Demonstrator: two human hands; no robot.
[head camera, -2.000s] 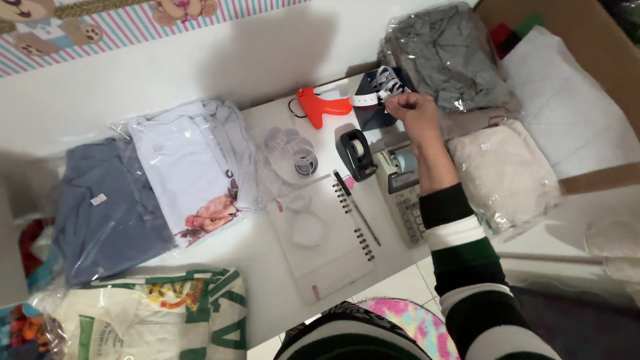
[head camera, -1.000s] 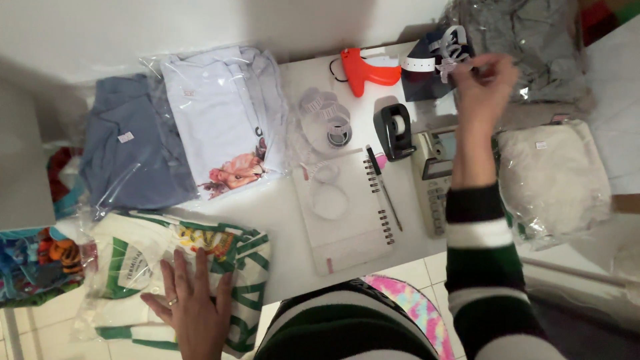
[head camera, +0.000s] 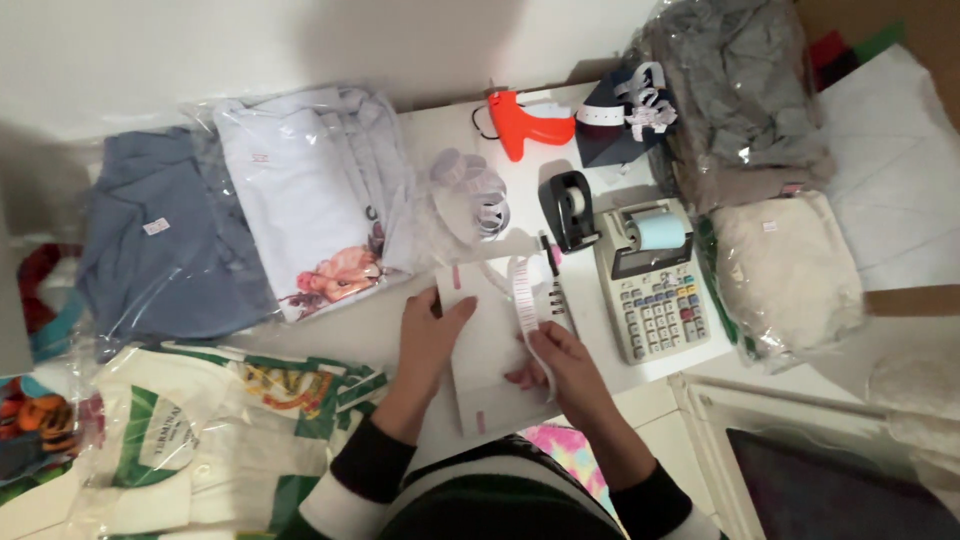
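Observation:
My right hand (head camera: 551, 356) pinches a strip of white price labels (head camera: 523, 289), which curls up over a spiral notebook (head camera: 480, 345). At the notebook's left edge my left hand (head camera: 435, 330) has its thumb and fingers spread; whether it grips the edge cannot be told. A pen (head camera: 550, 259) lies by the notebook's spiral binding. Behind it are a coil of clear label strip (head camera: 487, 202), a black tape dispenser (head camera: 570, 210) and an orange tagging gun (head camera: 525, 127). A dark blue box (head camera: 600, 142) holds more curled label strips (head camera: 649, 112).
Bagged folded clothes lie at left: a blue garment (head camera: 165, 247), a white printed shirt (head camera: 300, 187) and a green-and-white shirt (head camera: 225, 450). At right are a printing calculator (head camera: 660, 307), a bagged cream garment (head camera: 787, 262), bagged grey clothes (head camera: 742, 90) and a cardboard box edge (head camera: 911, 300).
My right hand has moved from the dark blue box to the notebook and now holds a label strip. My left hand has left the green-and-white shirt for the notebook's left edge.

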